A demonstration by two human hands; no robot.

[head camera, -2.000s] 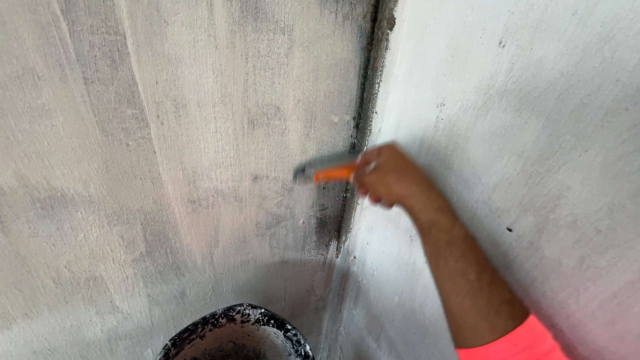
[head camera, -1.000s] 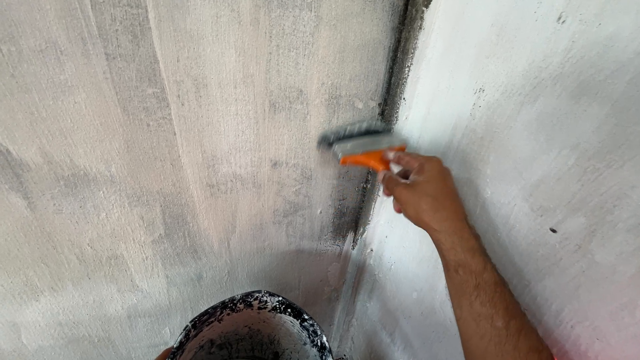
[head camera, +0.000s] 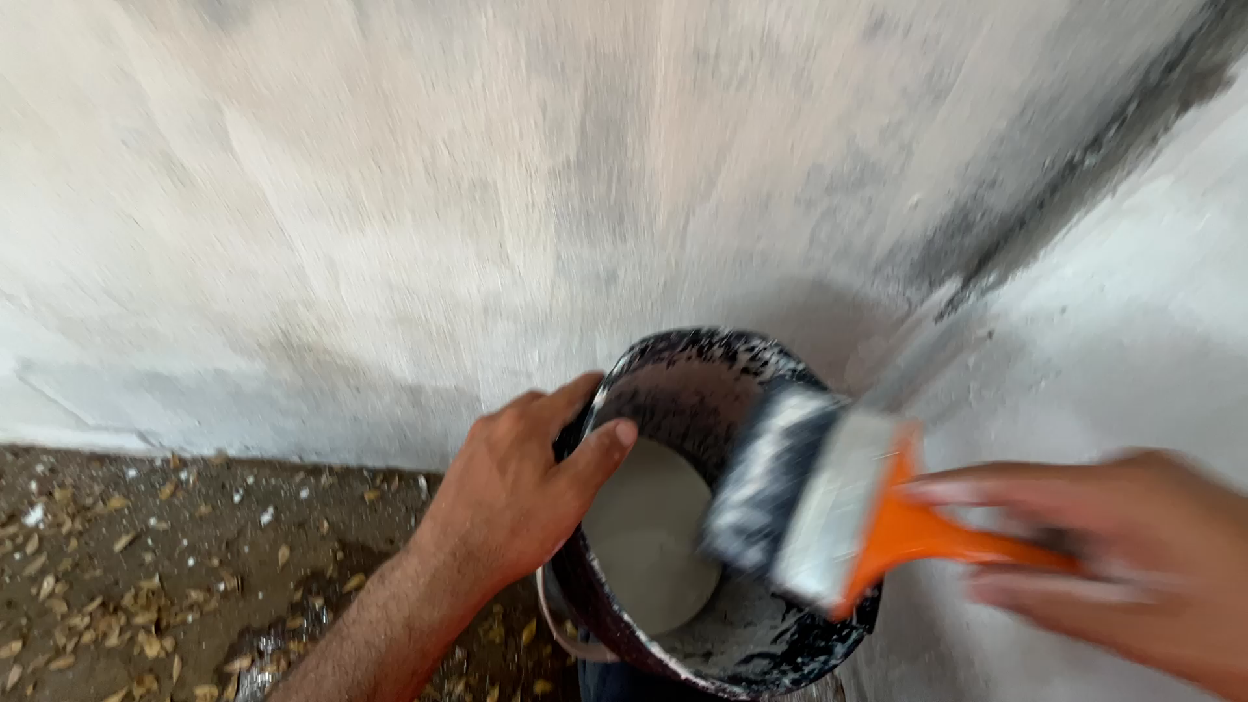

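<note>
A black plastic bucket, its rim and inner wall splattered white, holds whitish-grey liquid paint. My left hand grips the bucket's left rim, thumb inside and fingers outside. In my right hand is a wide paintbrush with an orange handle and a metal ferrule. Its dark bristles, coated with white, are blurred and lie over the right part of the bucket's mouth, above the paint level as far as I can tell. The fingertips under the handle are partly blurred.
A streaky grey-white wall stands behind the bucket and meets a whiter wall on the right. A dark, rough strip runs down their corner. Brown ground with dry leaves and white specks lies at lower left.
My right hand has brought the brush from the wall near the corner down to the bucket. My left hand now shows plainly on the rim. The view has tilted down, showing the ground.
</note>
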